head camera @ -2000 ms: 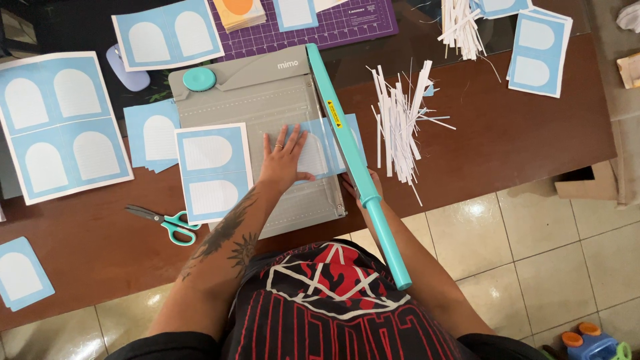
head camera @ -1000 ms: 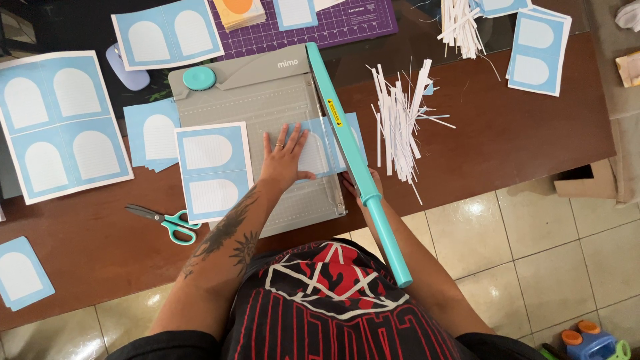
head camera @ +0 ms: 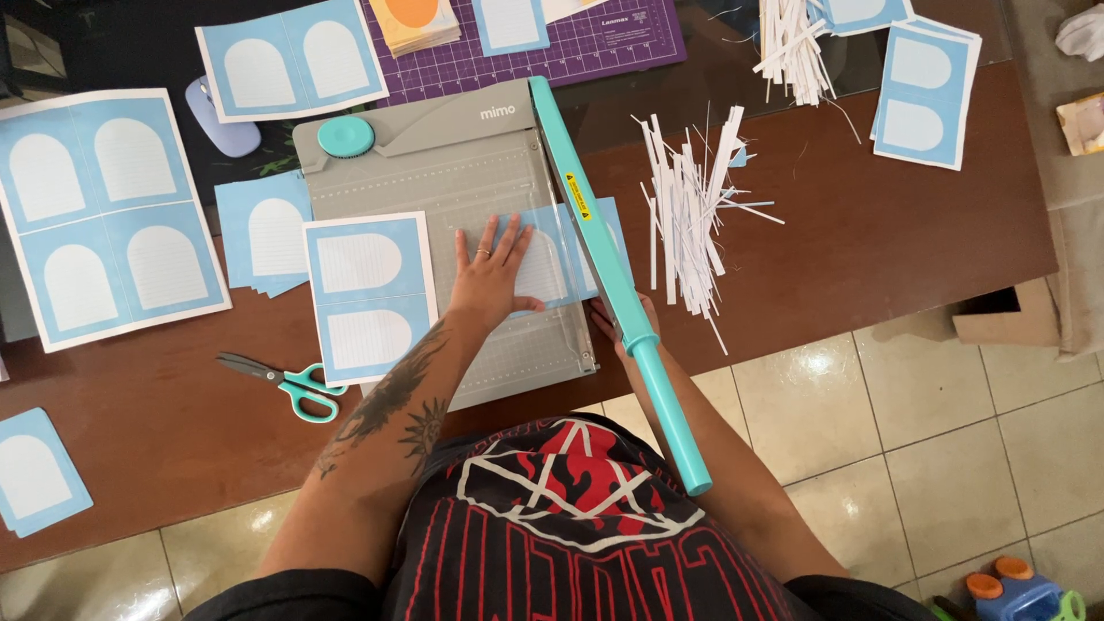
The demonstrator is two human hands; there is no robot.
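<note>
My left hand [head camera: 492, 272] lies flat, fingers spread, on a blue printed card sheet [head camera: 536, 250] on the bed of a grey Mimo paper trimmer [head camera: 492, 354]. That sheet runs under the clear guard strip and sticks out past the teal cutting arm [head camera: 593, 233], which slants down toward me. My right hand [head camera: 623, 323] is below the sheet's right end, partly covered by the arm; whether it touches the paper cannot be made out. A white-bordered two-panel sheet [head camera: 371, 297] rests on the trimmer's left side. Teal-handled scissors [head camera: 302, 388] lie left of it.
A heap of white paper strips [head camera: 690, 216] lies right of the trimmer, another [head camera: 793, 52] farther back. Printed sheets [head camera: 112, 216] and cut cards [head camera: 263, 233] are at left, more sheets [head camera: 925, 95] at back right. Behind are a purple cutting mat [head camera: 595, 52] and a computer mouse [head camera: 222, 121].
</note>
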